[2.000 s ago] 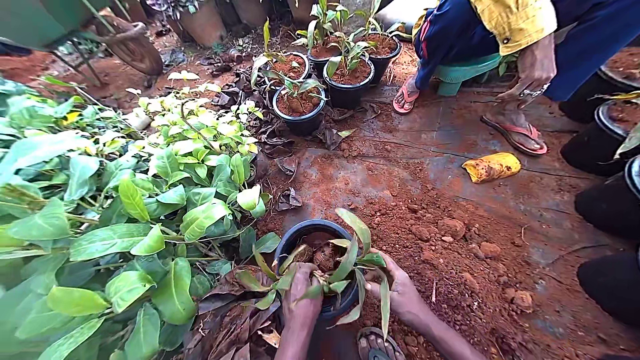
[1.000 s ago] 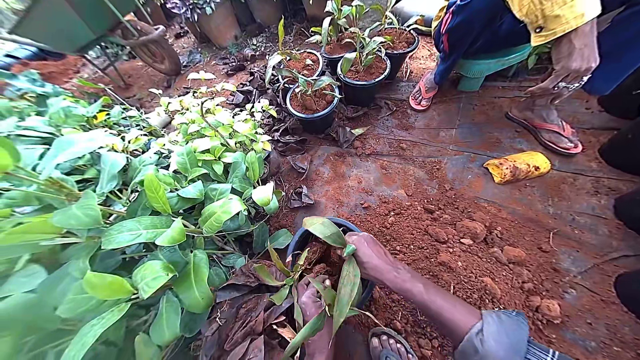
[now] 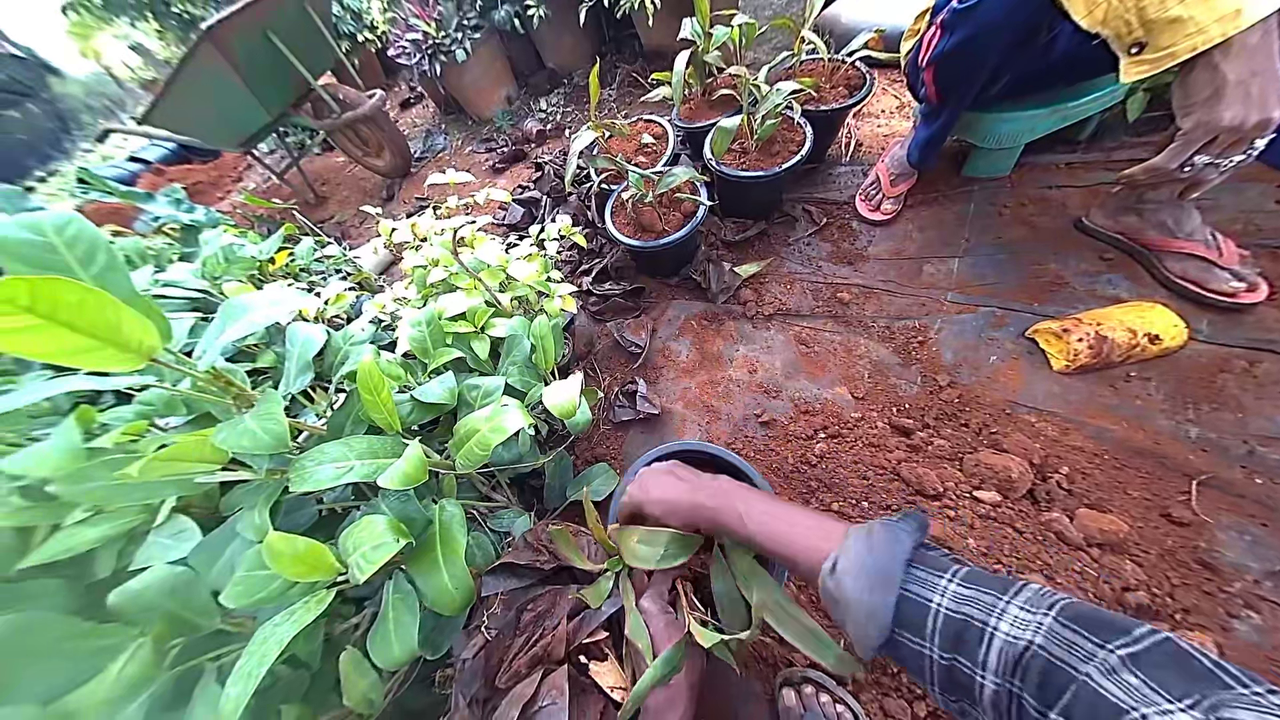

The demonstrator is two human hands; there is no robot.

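Observation:
A black plastic pot stands at the lower centre, with a green leafy plant leaning over its near side. My right hand reaches into the pot near its far left rim; its fingers are hidden inside. Below the leaves, my left hand is at the plant's base on the pot's near side, mostly covered by foliage, so its grip does not show. Loose red soil lies on the ground sheet to the right of the pot.
Leafy green plants crowd the left side beside dry brown leaves. Several potted plants stand beyond. A person in sandals sits on a green stool at upper right, near a yellow plastic piece. A wheelbarrow stands upper left.
My right hand has moved left across the pot, from its right side to its far left rim. The plant now leans toward the near side of the pot.

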